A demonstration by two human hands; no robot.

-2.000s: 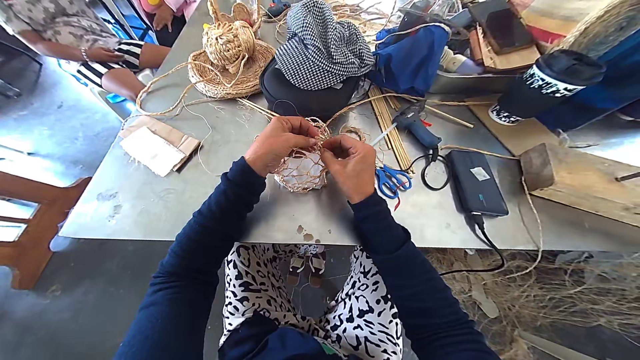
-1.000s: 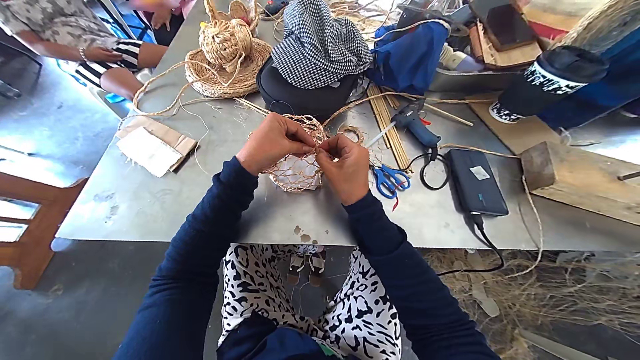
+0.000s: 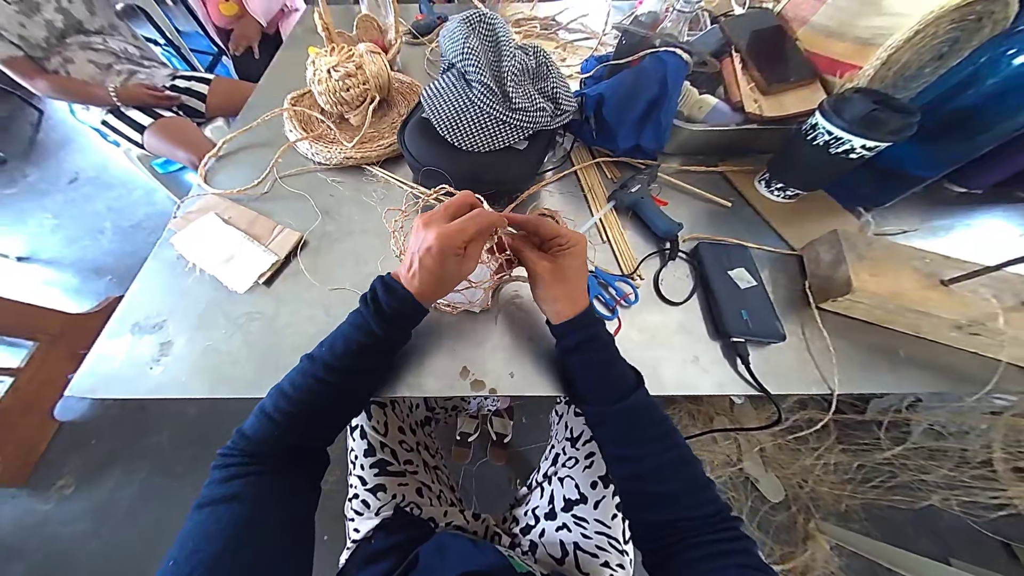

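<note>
An openwork piece of twisted natural-fibre cord (image 3: 460,300), with something white showing inside it, is between my hands near the table's front edge. My left hand (image 3: 452,244) pinches the cord at its upper rim. My right hand (image 3: 548,260) meets the left at the fingertips and pinches the same cord from the other side. The exact strand between the fingers is hidden. Blue-handled scissors (image 3: 612,292) lie just right of my right hand, and a glue gun (image 3: 648,204) lies beyond them beside thin sticks (image 3: 604,216).
A woven straw hat (image 3: 352,104) and a checked cloth cap (image 3: 496,80) on a black case (image 3: 480,164) stand behind. Cardboard pieces (image 3: 228,248) lie left. Right are a power bank (image 3: 738,292) with a cable, a black cup (image 3: 836,144) and a wooden board (image 3: 920,288). Another person sits at far left.
My hands stay together at the cord piece, with small shifts of the fingers. The piece appears tilted differently, with its loops spread more to the left. Nothing else has plainly moved.
</note>
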